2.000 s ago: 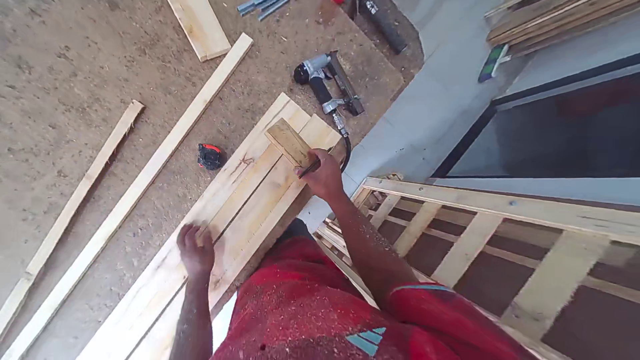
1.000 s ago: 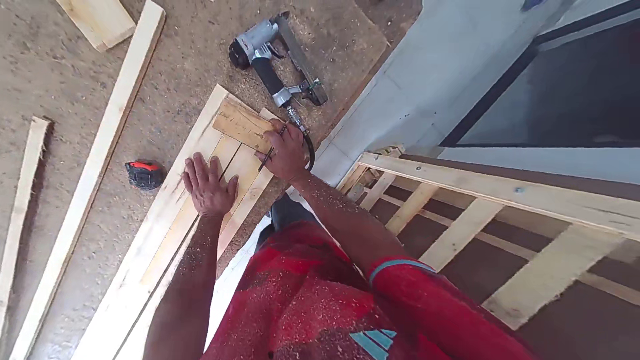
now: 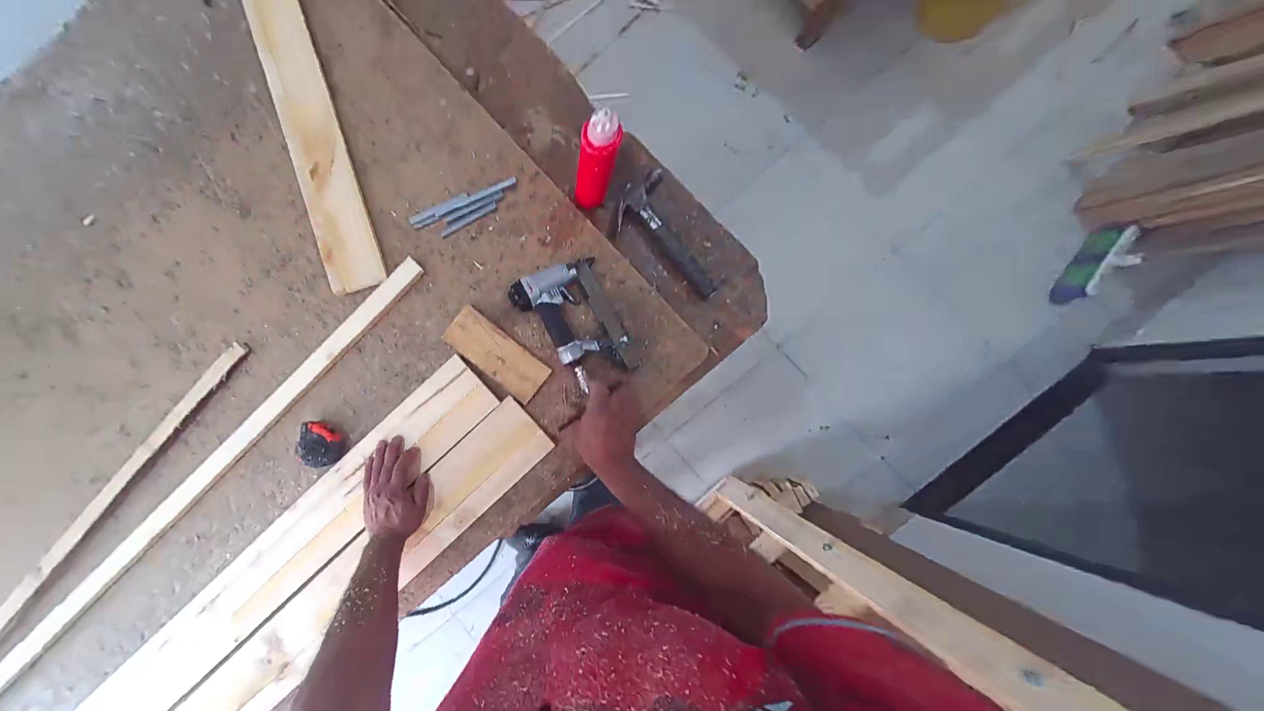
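Note:
My left hand (image 3: 396,491) lies flat on several light wooden boards (image 3: 286,558) set side by side, its fingers slightly spread. My right hand (image 3: 604,427) is at the hose fitting below the pneumatic nail gun (image 3: 565,311), fingers curled; whether it grips the hose or fitting is unclear. The nail gun lies on its side on the worktable. Just beyond the board ends rests a short wooden block (image 3: 497,354), touched by neither hand. A black and red tape measure (image 3: 321,444) sits left of the boards.
Strips of staples or nails (image 3: 463,206), a red bottle (image 3: 598,160) and a claw hammer (image 3: 670,237) lie beyond the nail gun. A long wooden strip (image 3: 227,459) runs left of the boards. A slatted wooden frame (image 3: 889,592) stands at the right.
My right hand has let go of the short wooden block, which now lies beyond the board ends, and has moved to the nail gun's hose end. The view has shifted.

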